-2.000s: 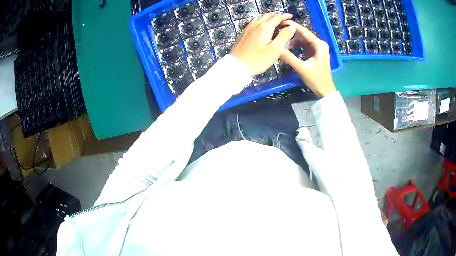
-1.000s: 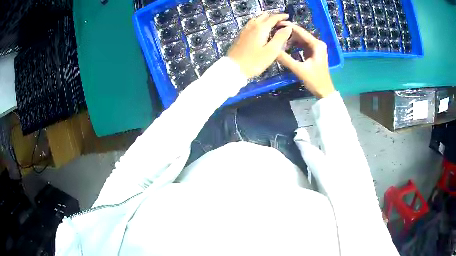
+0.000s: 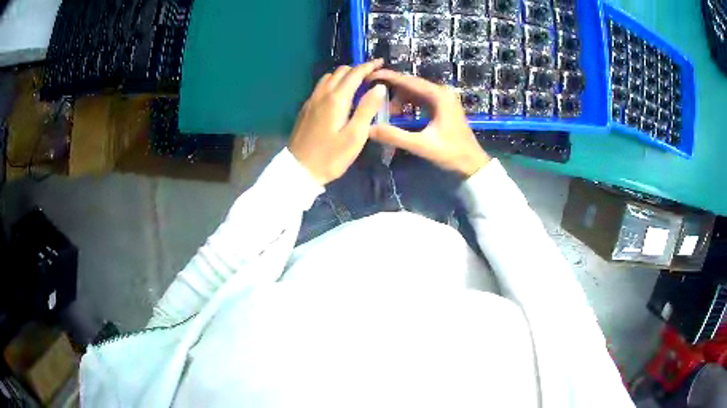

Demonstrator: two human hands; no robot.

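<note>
A blue tray (image 3: 594,64) holds rows of square modules with round black centres (image 3: 508,54). My left hand (image 3: 331,119) and my right hand (image 3: 434,119) meet at the tray's near left corner. Between their fingers is a slim pen-like tool (image 3: 386,131), black at its upper end and whitish below. Both hands' fingers close around it. The fingers hide its middle and part of the module under it.
A second blue tray (image 3: 690,103) of modules lies to the right on the green bench (image 3: 239,64). A black tray (image 3: 534,147) shows under the near rim. Dark stacked trays (image 3: 119,48) stand at left. Wrapped cartons (image 3: 618,227) and red stools are at lower right.
The view has shifted, so trays and bench appear further right. My hands have moved from the tray's right part to its near left corner, and the tool between them shows more clearly.
</note>
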